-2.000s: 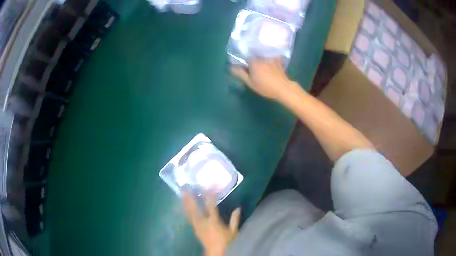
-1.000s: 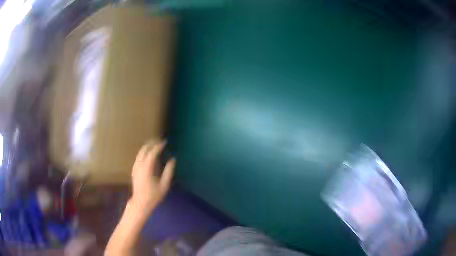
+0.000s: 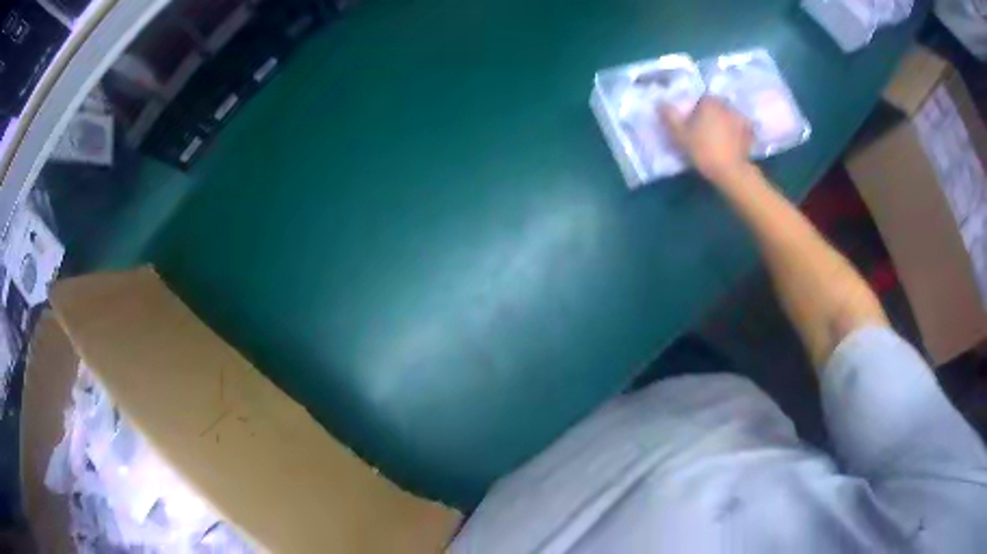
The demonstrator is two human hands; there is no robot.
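Note:
Two clear-white shallow trays lie side by side on the green bench toward the upper right. The left tray (image 3: 641, 121) has thick stacked-looking edges, and the right tray (image 3: 774, 114) shows a pale pink centre. My right hand (image 3: 714, 139) is over the gap between them, its fingers on the left tray's right part. Blur hides whether it grips. My left hand is not in view.
An open brown carton (image 3: 254, 417) of loose white packets stands lower left. Another carton (image 3: 920, 227) with rows of pale units is at the right. Dark boxes (image 3: 233, 97) line the far rail. More trays (image 3: 860, 20) lie upper right.
The view has swung and the lower-left carton now shows. My left hand, seen at a tray two seconds ago, has left the view. My right hand is now at the paired trays.

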